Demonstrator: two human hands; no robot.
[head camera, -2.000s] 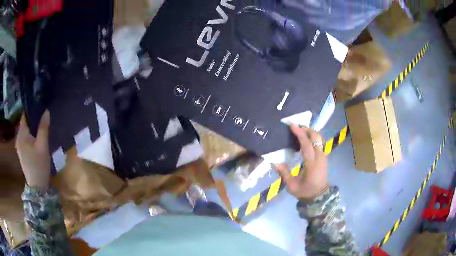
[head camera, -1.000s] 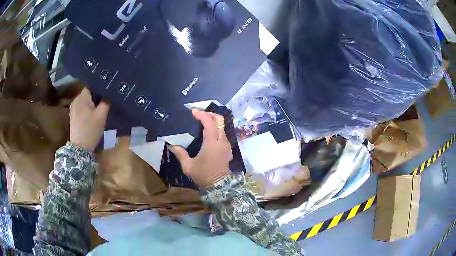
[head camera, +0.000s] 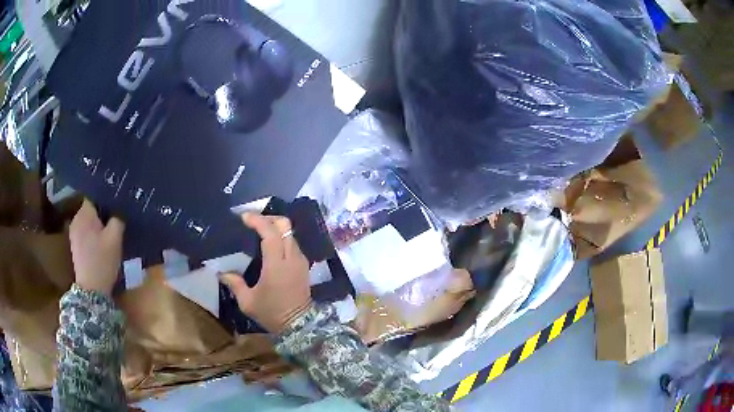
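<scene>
A black printed box blank (head camera: 161, 137) with "LEVN" lettering and a headphone picture lies tilted at the upper left, over other black sheets and kraft paper (head camera: 185, 330). My left hand (head camera: 96, 247) is at its lower left edge with the fingers closed on it. My right hand (head camera: 274, 278) is at its lower right corner, fingers spread, with the fingertips at a white tab; whether they grip it is unclear. Another black blank (head camera: 310, 233) with white tabs lies partly under and beside my right hand. Camouflage-like oversleeves cover both forearms.
A large black film-covered bundle (head camera: 531, 105) stands at the upper right. Clear plastic film (head camera: 350, 173) and kraft-wrapped goods lie between it and my right hand. A closed carton (head camera: 628, 306) sits on the grey floor by yellow-black tape (head camera: 523, 348).
Since two seconds ago the view has shifted, and both hands and the blank are now closer together on the left. Over the last second they moved slightly left and down in view.
</scene>
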